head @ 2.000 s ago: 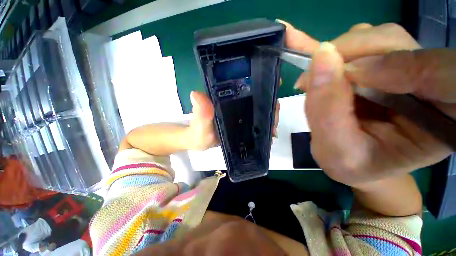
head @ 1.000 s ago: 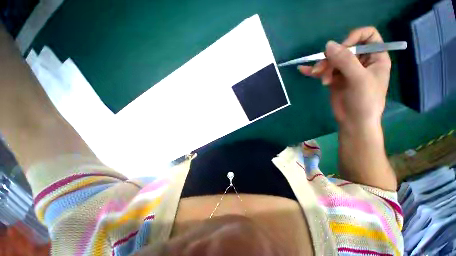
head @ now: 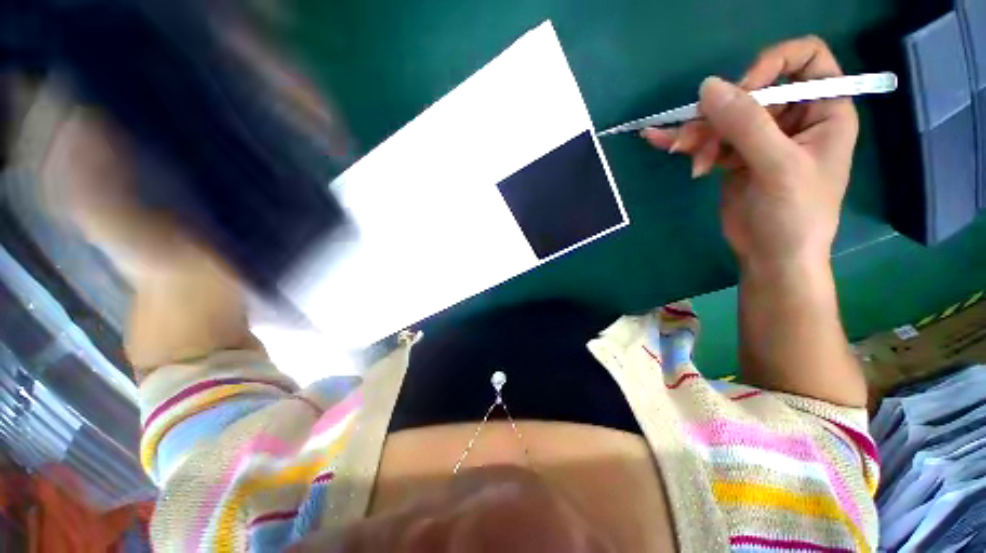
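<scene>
White backing sheet [head: 432, 227] lies slanted on the green mat, with a black adhesive block [head: 564, 197] at its right end. My right hand [head: 773, 151] holds silver tweezers [head: 827, 88] above the mat, their tip at the sheet's right edge beside the block's upper corner. My left hand [head: 141, 205], blurred, is at the left with a long black housing [head: 205, 140], also blurred, which hides part of the sheet. The fingers' hold on the housing is hard to make out.
Green mat [head: 432, 54] lies under the sheet. Dark grey housings [head: 946, 119] stand at the upper right. A brown box edge [head: 930, 351] and stacked grey-white pieces [head: 935, 464] are at the lower right. Clear trays [head: 54, 367], blurred, are at the left.
My right hand has moved away from the housing to the sheet's edge with the tweezers. My left hand, last seen only as a forearm at the left, is back in view with a black housing.
</scene>
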